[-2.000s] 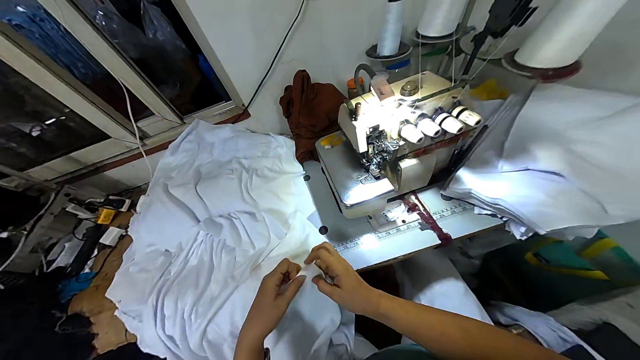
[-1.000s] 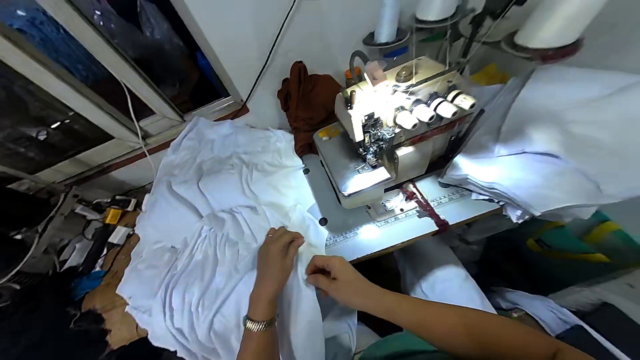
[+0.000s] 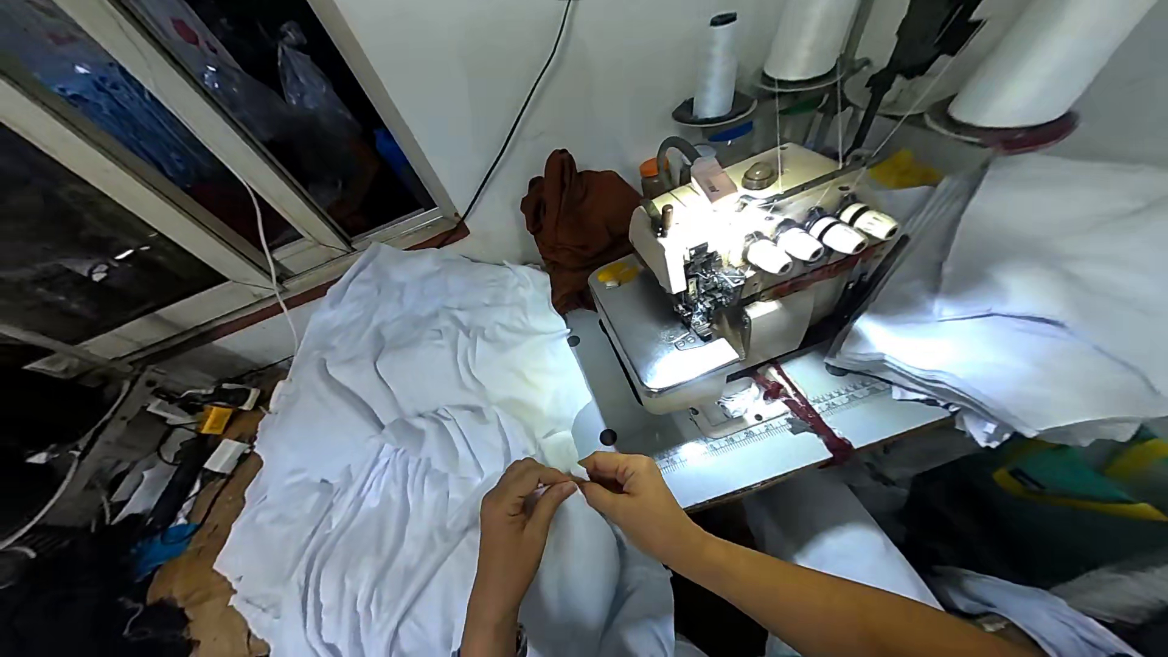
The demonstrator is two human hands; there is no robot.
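Note:
White fabric (image 3: pixel 438 365) lies in loose folds over the left part of the table and hangs past its front edge. My left hand (image 3: pixel 525 520) pinches the fabric's edge between thumb and fingers. Touching it at the fingertips, my right hand (image 3: pixel 639 502) pinches the same edge from the right. The bit of cloth between the fingertips is mostly hidden. Behind and to the right of my hands stands an overlock sewing machine (image 3: pixel 730 274) with its lamp lit, on a metal table top (image 3: pixel 721 470) with a printed ruler scale.
A stack of white cloth pieces (image 3: pixel 1049 292) lies right of the machine. Brown cloth (image 3: pixel 579 219) is bunched against the wall behind it. Thread cones (image 3: pixel 803 41) stand at the back. Cables and a yellow item (image 3: pixel 216 420) lie at far left; green and yellow fabric (image 3: pixel 1068 484) is at lower right.
My hands were apart on the fabric a second ago, the left one farther up; now their fingertips meet at its edge.

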